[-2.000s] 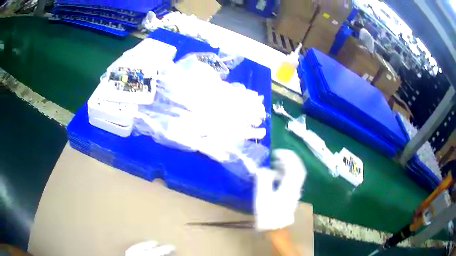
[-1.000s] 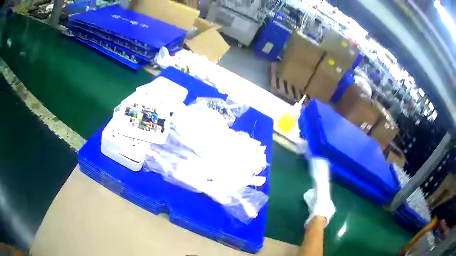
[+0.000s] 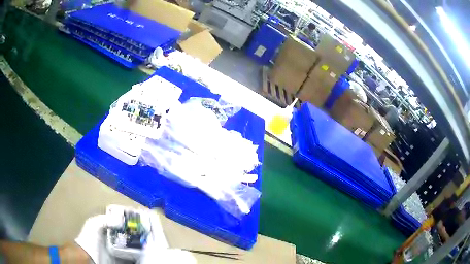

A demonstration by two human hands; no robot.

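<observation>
A white power strip housing (image 3: 135, 216) with its open side up shows a circuit board (image 3: 129, 238) and a yellow transformer (image 3: 132, 225). My left hand (image 3: 93, 234), in a white glove with a blue band at the wrist, holds it from the left over the cardboard sheet (image 3: 62, 206). My right hand (image 3: 167, 252), gloved in white and overexposed, is against its lower right side; its fingers are hard to make out and the picture's edge cuts it off. Dark tweezers (image 3: 214, 253) lie on the cardboard to the right.
Beyond the cardboard, a stack of blue plastic sheets (image 3: 116, 174) bears white housings (image 3: 121, 147) and crumpled clear plastic bags (image 3: 175, 160). A bottle of yellow liquid (image 3: 279, 124) stands behind it. More blue sheets (image 3: 345, 149) lie to the right on the green conveyor belt (image 3: 294, 206).
The unit from the belt on the right is gone from there; a housing is now between my hands over the cardboard. My right hand has come back from the belt, and my left hand has come into view.
</observation>
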